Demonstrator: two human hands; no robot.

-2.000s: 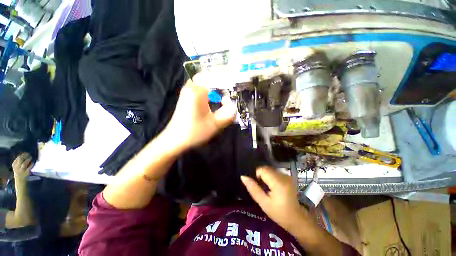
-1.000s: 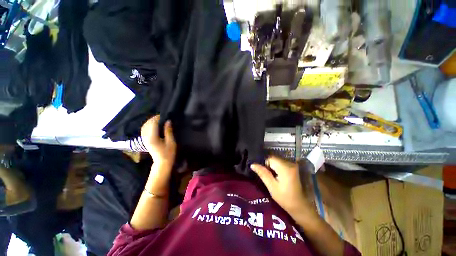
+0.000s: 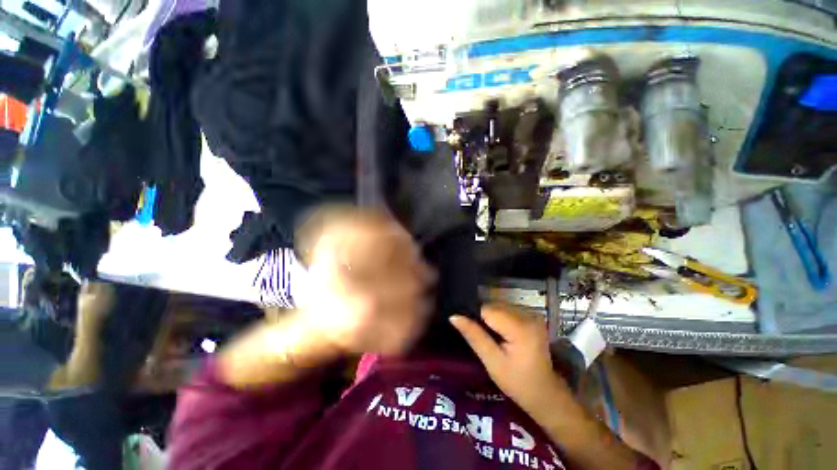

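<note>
The black garment (image 3: 284, 110) lies in a limp pile left of the overlock machine and runs down to the wearer's lap. My left hand (image 3: 367, 275) is blurred over the middle of the cloth; whether it grips any cannot be told. My right hand (image 3: 505, 341) pinches the black cloth at its right edge, below the machine head. The overlock machine (image 3: 633, 50) is white with a blue stripe. Its dark presser foot and needle area (image 3: 477, 174) is right beside the cloth.
Yellow-orange snips (image 3: 711, 278) lie below the two grey cylinders (image 3: 587, 119). A slim blue tool (image 3: 806, 240) lies on a grey-blue cloth at right. Striped cloth (image 3: 275, 278) hangs at the table edge. A cardboard box (image 3: 707, 418) is below right. Dark garments (image 3: 174, 119) hang at left.
My left hand has moved from the cloth's left side towards its middle, across the front. The garment's white logo no longer shows. My right hand stays at the right edge. The view has shifted.
</note>
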